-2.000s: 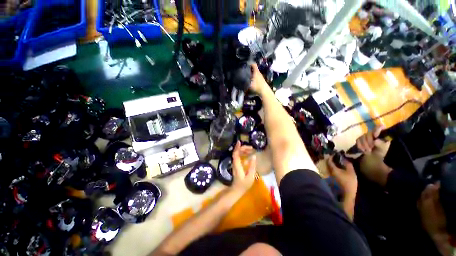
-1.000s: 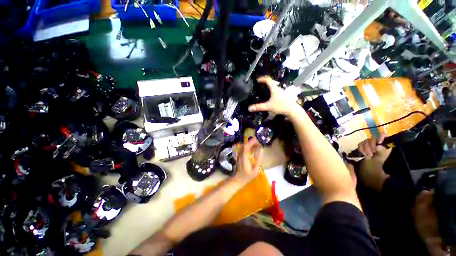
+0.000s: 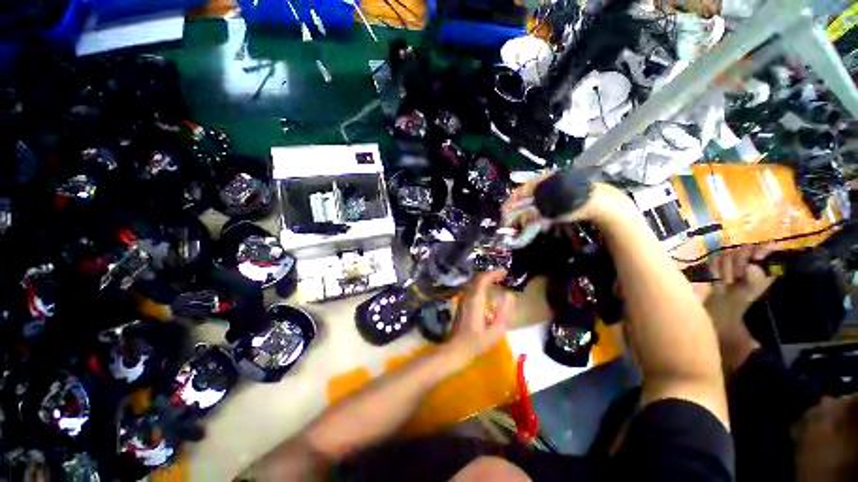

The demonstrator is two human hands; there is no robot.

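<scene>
My left hand (image 3: 482, 315) is low over the bench, beside a round black housing (image 3: 437, 318); its fingertips are blurred and I cannot tell if they hold anything. My right hand (image 3: 598, 204) is curled behind a dark rounded tool body (image 3: 563, 192), possibly the electric screwdriver, which hides part of the fingers; its grip is unclear. A blurred dark and silvery thing (image 3: 450, 262) lies between the hands and the disc. A black disc with a circle of pale dots (image 3: 387, 315) lies left of my left hand.
A pale grey screw feeder (image 3: 329, 160) stands left of centre. Part-built units (image 3: 275, 344) crowd the left; others (image 3: 571, 337) sit at right. A red tool (image 3: 523, 400) is at the front edge. A pale metal bar (image 3: 696, 89) crosses upper right. A neighbour's hands (image 3: 743, 282) are at right.
My right hand has moved from the upper middle down and right to the dark tool body. My left hand stays low by the housing. The view has shifted, moving the bench items slightly rightward.
</scene>
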